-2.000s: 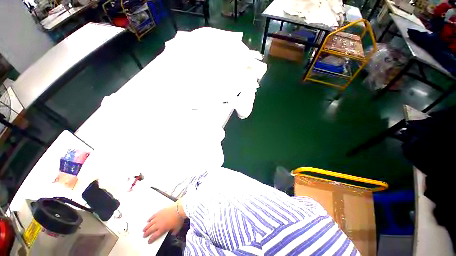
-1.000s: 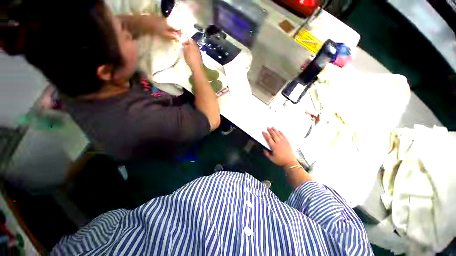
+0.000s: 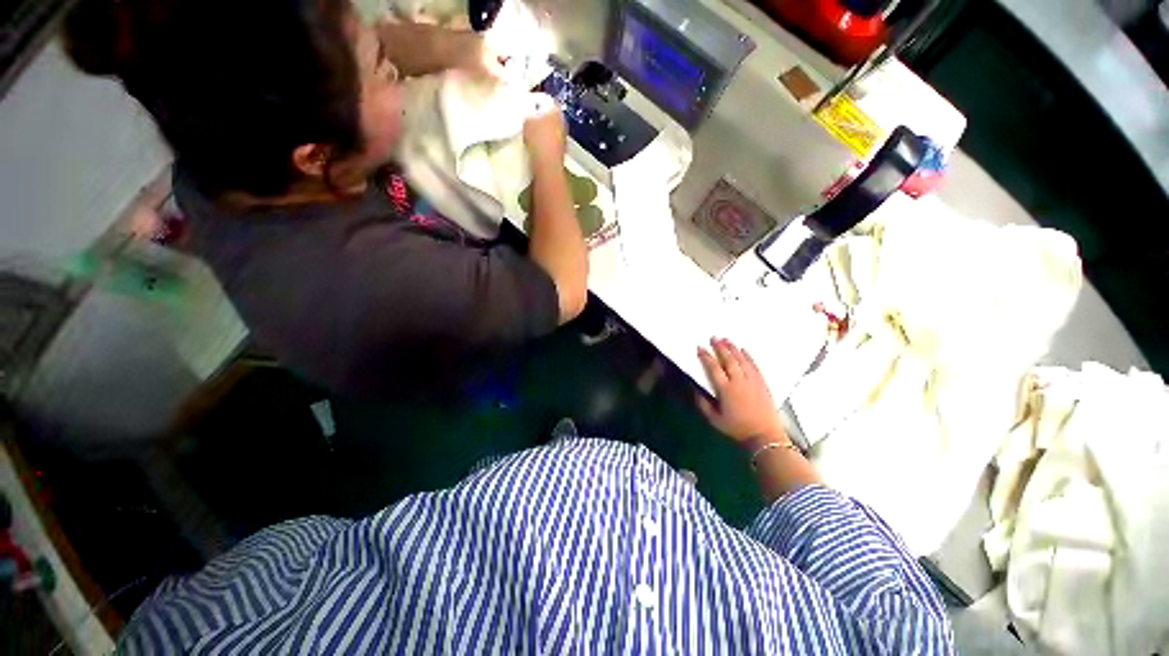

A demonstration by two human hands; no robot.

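Note:
My right hand (image 3: 741, 391) rests palm down on the front edge of the white work table (image 3: 667, 297), empty. My left hand is not in view. The pattern sewing machine (image 3: 756, 154) stands beyond it, with a lit blue control panel (image 3: 660, 62). A person in a dark grey shirt (image 3: 372, 301) holds a cream cloth piece (image 3: 494, 122) near the lit needle area. A green lobed piece (image 3: 580, 205) lies by that person's forearm. A white cloth strip (image 3: 647, 205) hangs over the machine bed edge.
Cream garment pieces (image 3: 949, 333) are heaped right of my hand, with another heap (image 3: 1090, 513) farther right. A black curved band (image 3: 859, 199) stands beside the machine. A small red item (image 3: 833, 320) lies near the cloth. A red thread cone (image 3: 833, 23) is at the top.
The view has swung from the cloth-covered table and trolleys to the sewing machine and the other person. My right hand stays resting on the table. The person's hands have shifted slightly with the cloth.

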